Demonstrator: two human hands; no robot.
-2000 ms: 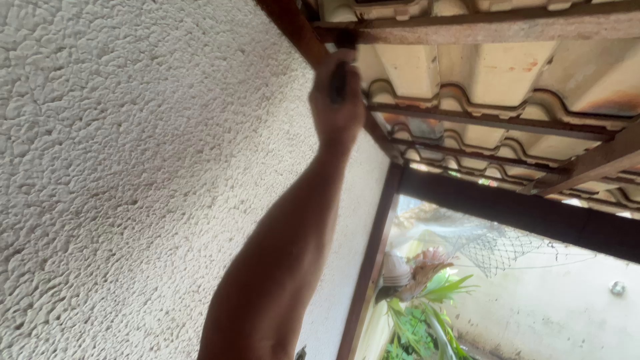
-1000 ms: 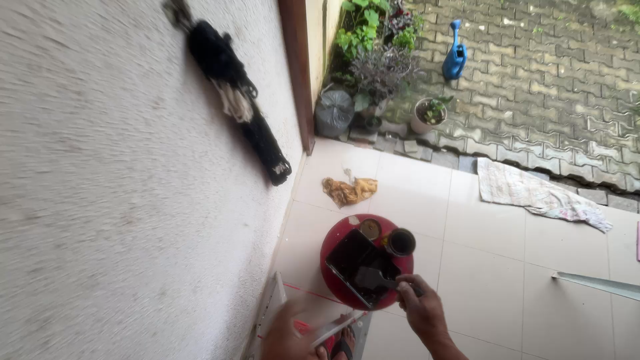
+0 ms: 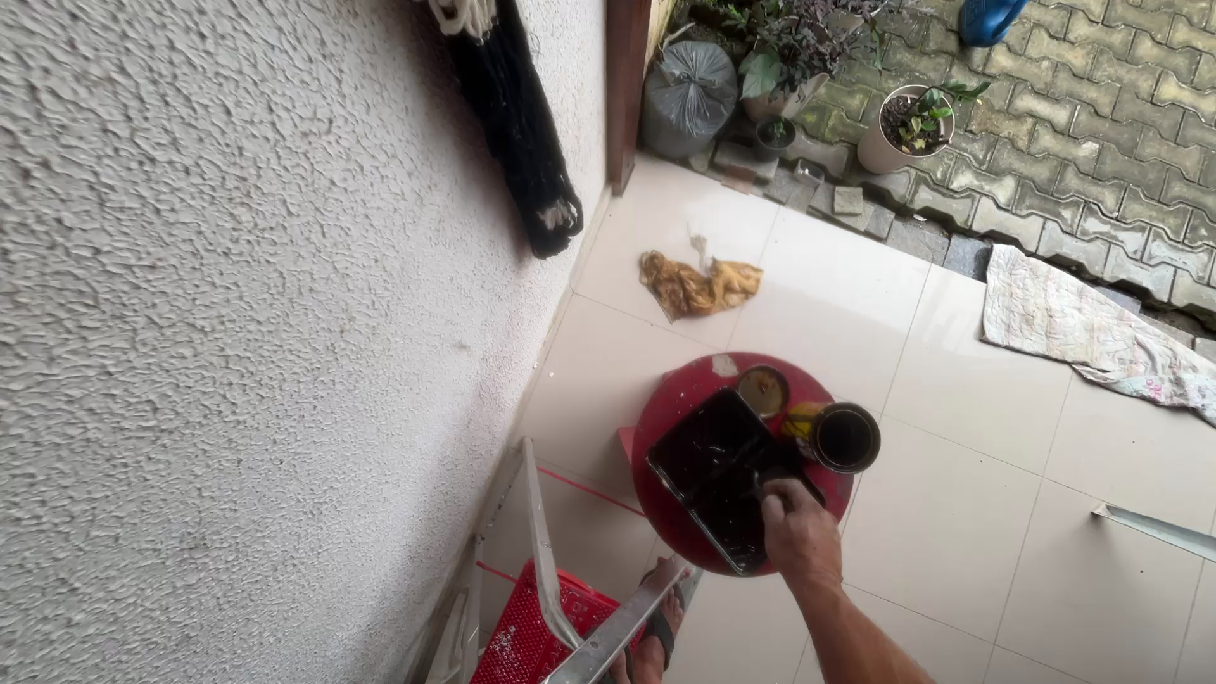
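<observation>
My right hand point(image 3: 798, 532) is closed over the lower right side of a black paint tray point(image 3: 712, 465), gripping a tool whose form is mostly hidden by the fingers and the dark paint. The tray rests on a round red stool point(image 3: 660, 408). Beside it on the stool are an open can of dark liquid point(image 3: 847, 437) and a small round lid or tin point(image 3: 763, 390). My left hand is out of view.
A metal stepladder point(image 3: 541, 541) with a red step point(image 3: 541, 627) stands by the textured wall point(image 3: 285, 332). A black yarn hanging point(image 3: 527, 142) is on that wall. A stained cloth point(image 3: 698, 285), a floor mat point(image 3: 1064, 309) and potted plants point(image 3: 907, 128) lie beyond the stool.
The view has swung from the roof beams down to the floor. My right hand, holding a brush above the tray one second ago, is now lower over it. My left hand has left the view.
</observation>
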